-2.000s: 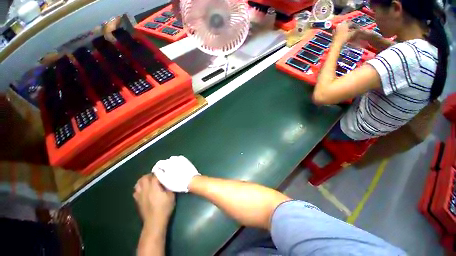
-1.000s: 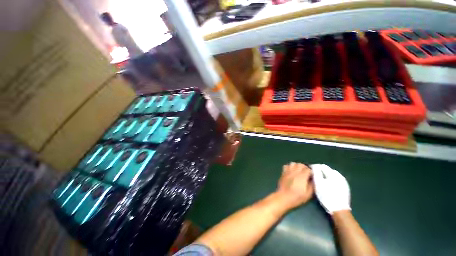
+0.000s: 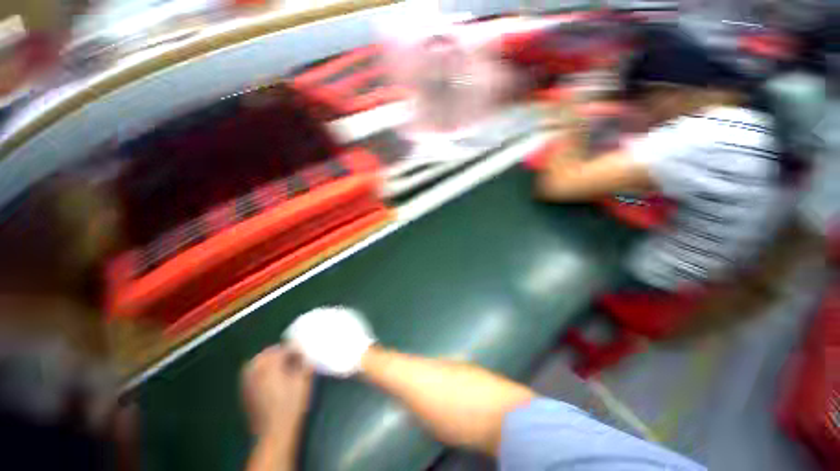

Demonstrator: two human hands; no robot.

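Note:
The frame is blurred. My left hand [image 3: 276, 391], bare, rests at the near left of the dark green bench [image 3: 414, 276]. My right hand [image 3: 330, 340], in a white glove, is against the left hand's fingers. The fingers of both hands are blurred and partly hidden where they meet, and I cannot tell whether they hold anything. No phone or other part shows between them.
Behind my hands is a stack of red trays [image 3: 267, 253] with black phones on top. A pink fan [image 3: 451, 87] stands at the back. A co-worker [image 3: 714, 175] in a striped shirt sits at right on a red stool [image 3: 645, 317], arm over the bench near red trays.
The view has swung from the stack with teal parts at left back to the right, towards the co-worker. That stack is out of view. My hands have stayed together.

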